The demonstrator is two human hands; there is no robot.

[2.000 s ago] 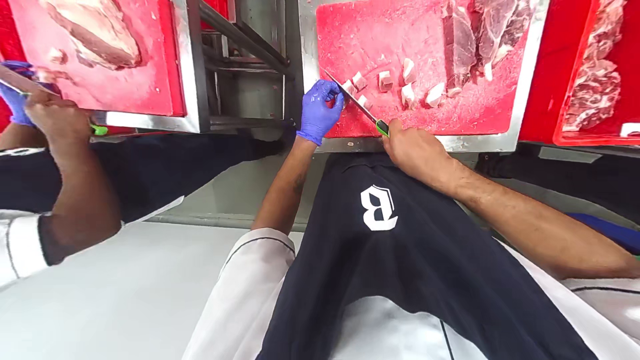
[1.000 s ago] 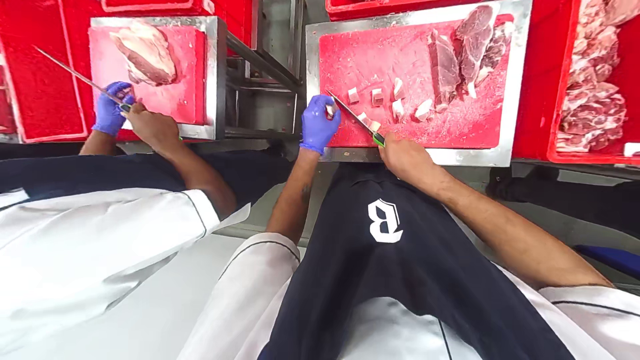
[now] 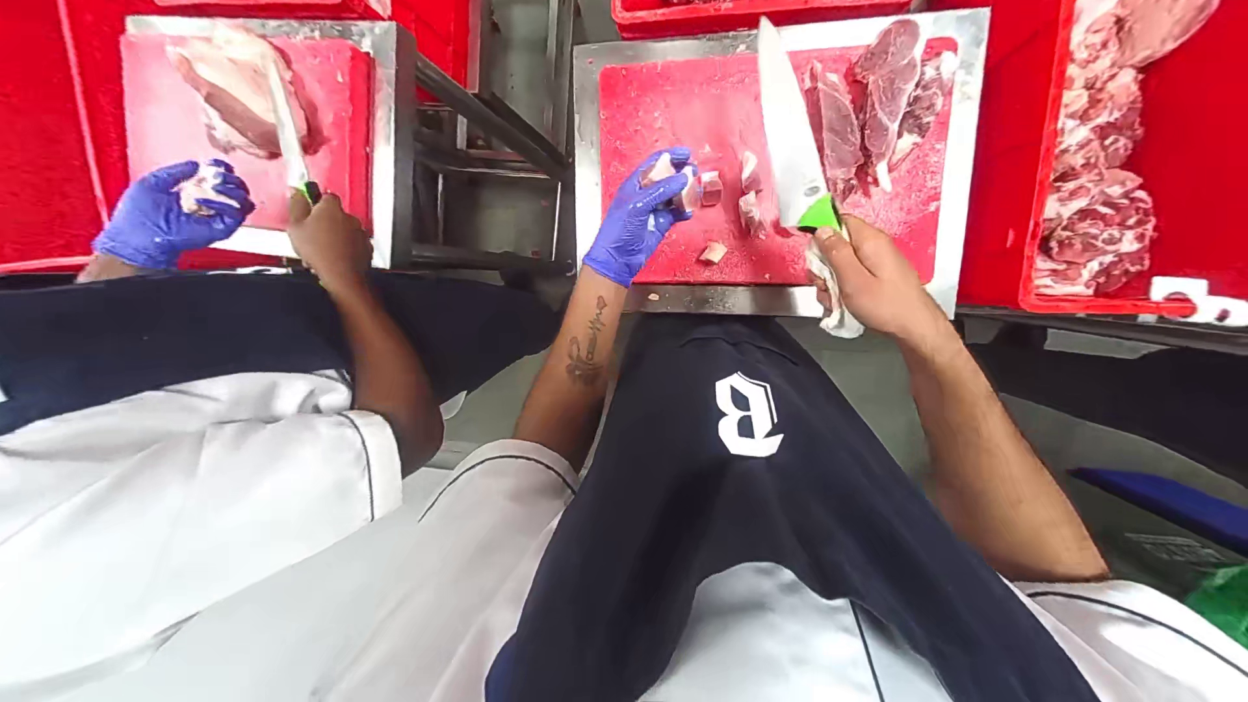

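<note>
My left hand point(image 3: 643, 210), in a blue glove, has its fingers closed around pale meat pieces point(image 3: 673, 177) above the red cutting board point(image 3: 648, 107). My right hand point(image 3: 873, 273), ungloved, grips a wide-bladed knife point(image 3: 792, 132) with a green and dark handle, its blade pointing away over the board. A whitish scrap point(image 3: 837, 302), meat trimming or cloth, hangs below that hand. Small meat cubes point(image 3: 712, 253) and pale strips point(image 3: 750, 200) lie between my hands. Several larger dark red cuts point(image 3: 885, 88) lie at the board's far right.
At the left, a co-worker's gloved hand point(image 3: 175, 214) holds a pale piece, and the other hand point(image 3: 330, 239) holds a knife over meat point(image 3: 239, 93) on another board. A red tray point(image 3: 1038, 195) of meat slices stands at right. A metal frame point(image 3: 492, 122) stands between the boards.
My left hand has lifted meat pieces from the board. The knife has swung away from my left hand and now points forward. The whitish scrap shows under my right hand.
</note>
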